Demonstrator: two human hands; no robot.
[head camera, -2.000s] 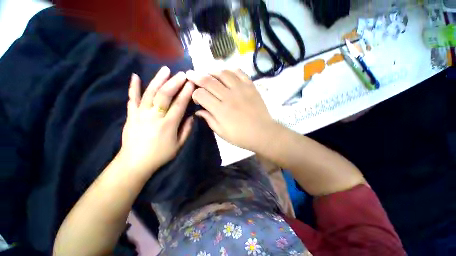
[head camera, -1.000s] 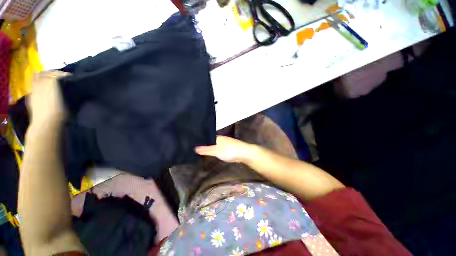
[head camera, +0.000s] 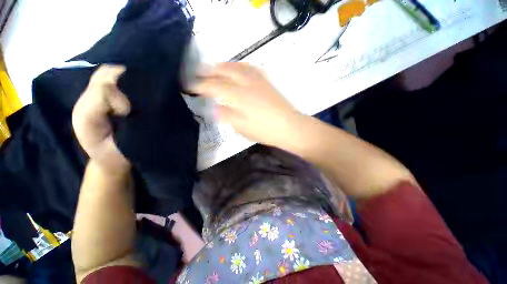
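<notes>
A large black garment (head camera: 158, 119) lies over the left of the white table and hangs down toward my lap. A thin white strip (head camera: 75, 64) shows at its upper left edge. My left hand (head camera: 103, 108) is on the garment, fingers bent; whether it pinches cloth cannot be told. My right hand (head camera: 236, 97) is blurred at the garment's right edge, fingers pointing left. A pale blurred patch shows at its fingertips; I cannot tell whether it holds anything.
Black shears (head camera: 300, 15) lie at the top edge, partly cut off. Small silver snips (head camera: 335, 49), orange tape (head camera: 351, 11) and a green stick (head camera: 419, 16) lie on the white table (head camera: 372, 66). Daisy-print apron (head camera: 258, 244) covers my lap. Yellow tape (head camera: 8, 97) is far left.
The garment was spread flat, then shifted left and bunched. My left hand has moved right from its far edge. My right hand has risen from the lap side to the garment's right edge.
</notes>
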